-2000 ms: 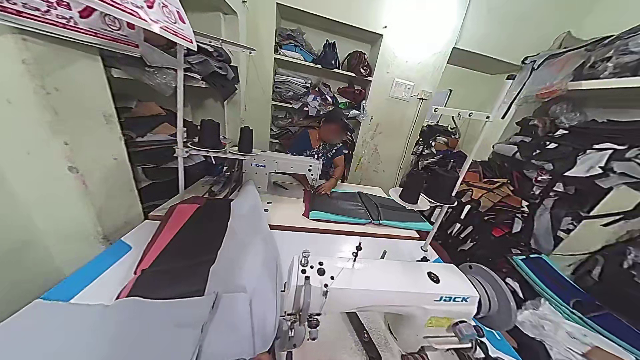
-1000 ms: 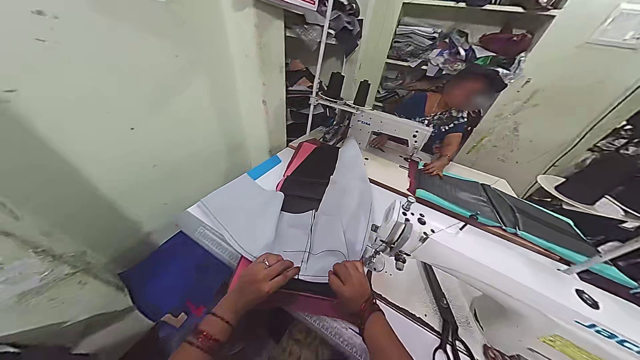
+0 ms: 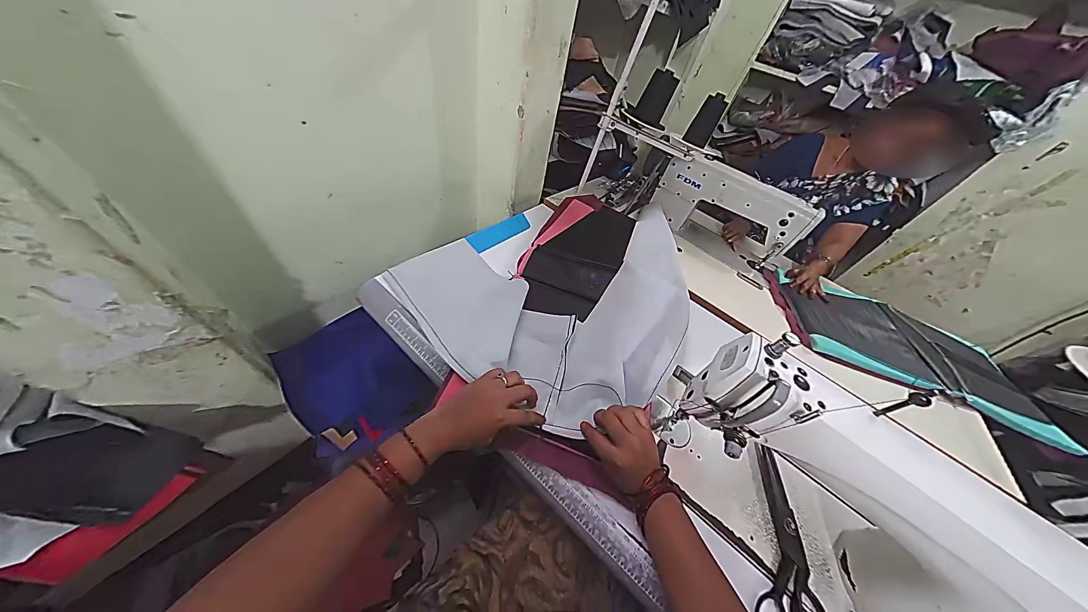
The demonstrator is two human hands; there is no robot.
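Observation:
My left hand (image 3: 484, 410) pinches the near edge of a light grey fabric piece (image 3: 646, 327), its fingers curled over the hem. My right hand (image 3: 623, 442) grips the same edge further right, close beside the needle area of a white industrial sewing machine (image 3: 735, 382). Dark stitch lines run across the grey fabric, and a black panel (image 3: 574, 263) with pink and maroon edging lies against it. Maroon cloth (image 3: 565, 459) shows under my hands. What lies beneath my fingertips is hidden.
Black-handled scissors (image 3: 790, 544) lie on the machine table right of my right hand. A ruler strip (image 3: 586, 518) runs along the front edge. Blue fabric (image 3: 353, 374) hangs at the left. Across the table a person (image 3: 850, 187) works at another sewing machine (image 3: 722, 200), holding a black and turquoise piece (image 3: 892, 331).
The view turned left and down from the earliest frame, where my hands were barely visible. Since one second ago, both hands remain at the near edge of the grey fabric.

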